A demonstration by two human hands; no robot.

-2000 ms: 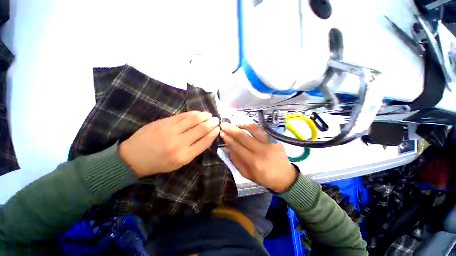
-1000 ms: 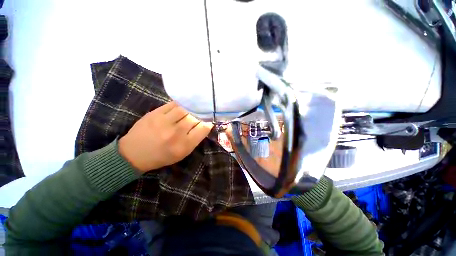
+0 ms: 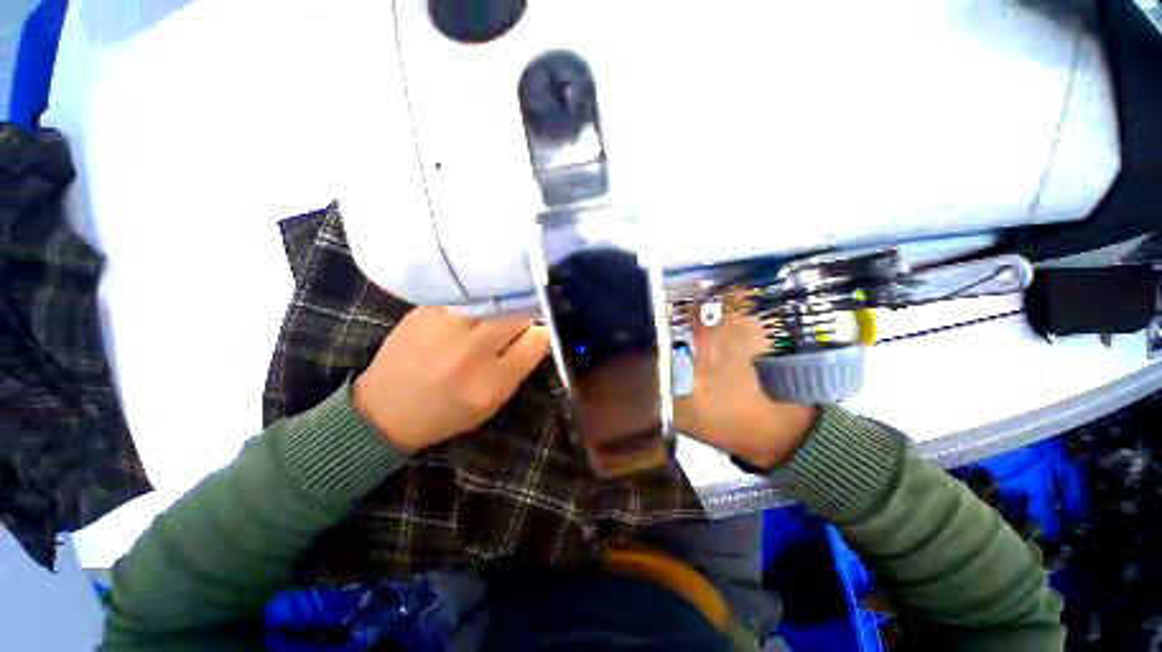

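A dark plaid garment piece (image 3: 440, 490) lies on the white table and hangs over its front edge. My left hand (image 3: 449, 378) lies on the cloth with fingers bent together at its upper edge, beside the machine head; its fingertips are partly hidden. My right hand (image 3: 745, 395) is right of the shiny metal guard (image 3: 612, 357), partly covered by the guard and the ribbed grey tension knob (image 3: 812, 377); its fingertips are hidden. The white sewing machine head (image 3: 790, 127) covers the upper view. The needle and presser foot cannot be made out.
More plaid cloth (image 3: 57, 344) hangs at the left table edge. The ruler-marked front edge of the table (image 3: 968, 446) runs below the machine. Blue crates (image 3: 1039, 481) are below the table. A black strap (image 3: 1128, 153) is at the right. A yellow loop shows behind the knob.
The view has shifted, so the machine head fills more of it and the guard now stands upright between my hands. The cloth appears further right, and more of my right hand shows than one second ago.
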